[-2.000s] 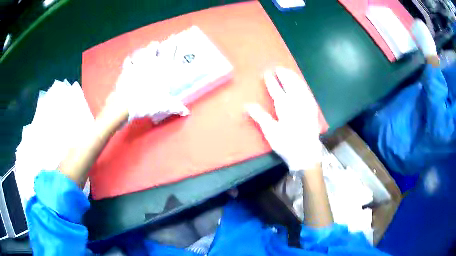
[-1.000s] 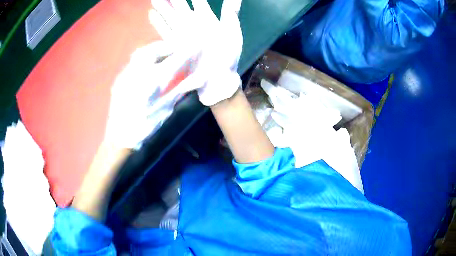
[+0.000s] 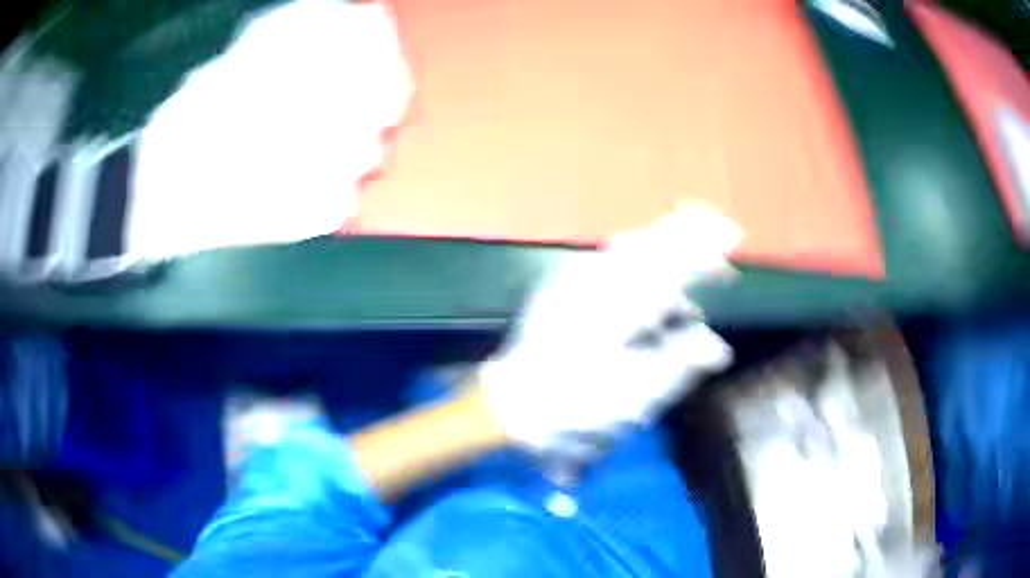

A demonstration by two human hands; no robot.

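Observation:
The view is strongly blurred. My left hand (image 3: 599,350), in a white glove, is over the bench's front edge, its fingertips overlapping the lower edge of the red-orange work mat (image 3: 633,124). The white glove shape is large. My right hand cannot be told apart from it and may be merged with it or hidden. Whether anything is held cannot be seen. A white stack of bags (image 3: 271,136) lies at the mat's left side, away from the hands.
Stacked boxes (image 3: 107,203) with dark faces stand at the far left. A scrap carton (image 3: 921,440) with crumpled white material is below the bench edge at right. Another red mat (image 3: 971,79) and a small white item (image 3: 855,17) are at upper right.
The view has swung, bringing the mat and bag stack higher in the picture. The two separately visible gloved hands now show as one blurred white shape at the bench's front edge.

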